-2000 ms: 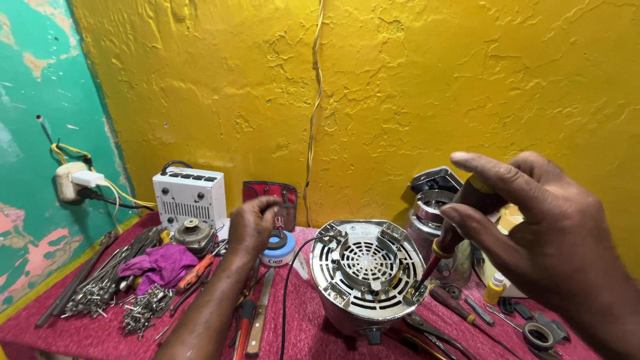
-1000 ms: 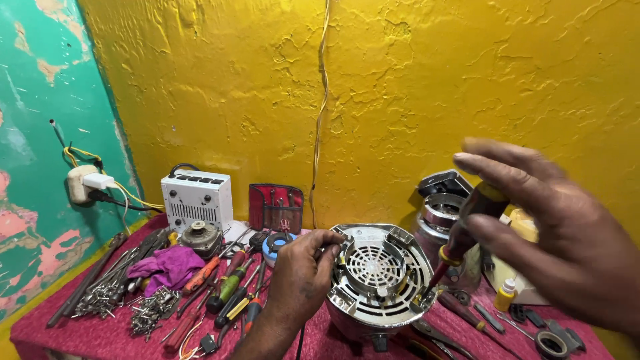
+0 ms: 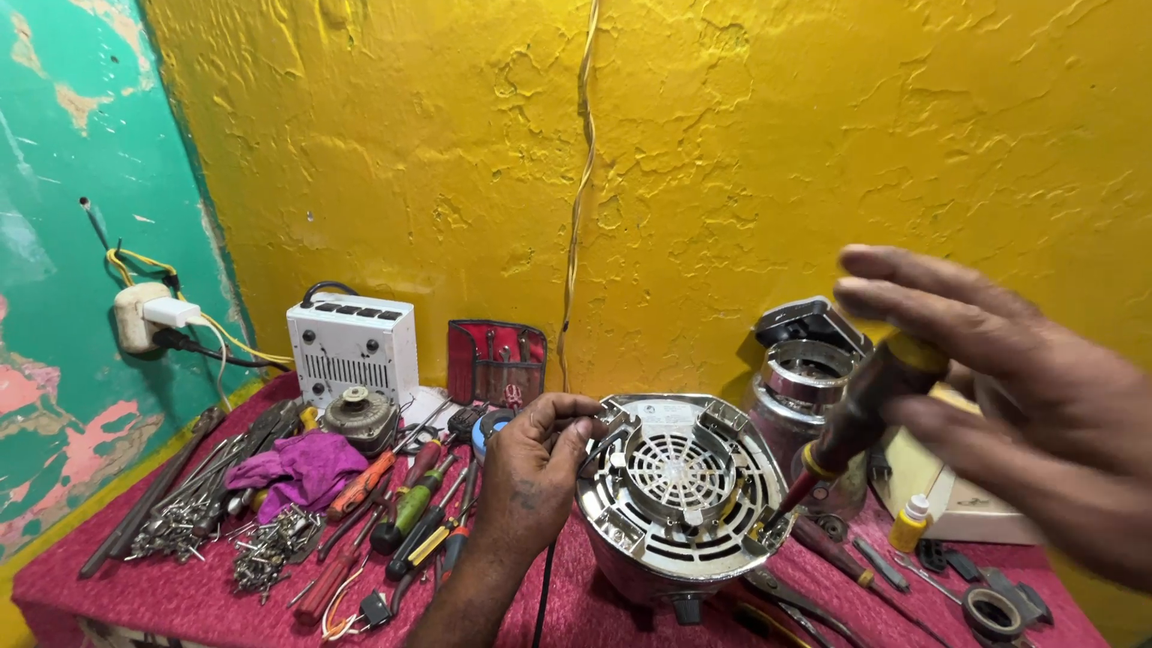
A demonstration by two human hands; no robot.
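Note:
A chrome appliance base (image 3: 681, 481), round with a slotted grille, stands upside down on the table. My left hand (image 3: 538, 459) touches its upper left edge, thumb and forefinger together at the rim; whether they pinch something there is unclear. A screwdriver (image 3: 837, 423) with a dark and yellow handle slants down to the base's lower right corner, its tip at a recess there. My right hand (image 3: 1008, 378) is around the handle's top, fingers spread and somewhat blurred, thumb against the handle. Behind the base, a similar metal housing (image 3: 801, 396) stands upright.
Screwdrivers (image 3: 409, 508), a purple cloth (image 3: 301, 472), piled screws (image 3: 273, 544) and a small motor (image 3: 360, 418) lie left. A white box (image 3: 353, 346) and a red tool pouch (image 3: 497, 364) stand behind. At right are pliers (image 3: 796, 603), a yellow bottle (image 3: 910, 522) and a tape roll (image 3: 991, 612).
My left hand, earlier raised left of the base, has come down to its upper left edge. My right hand stays at the screwdriver, its fingers now more spread.

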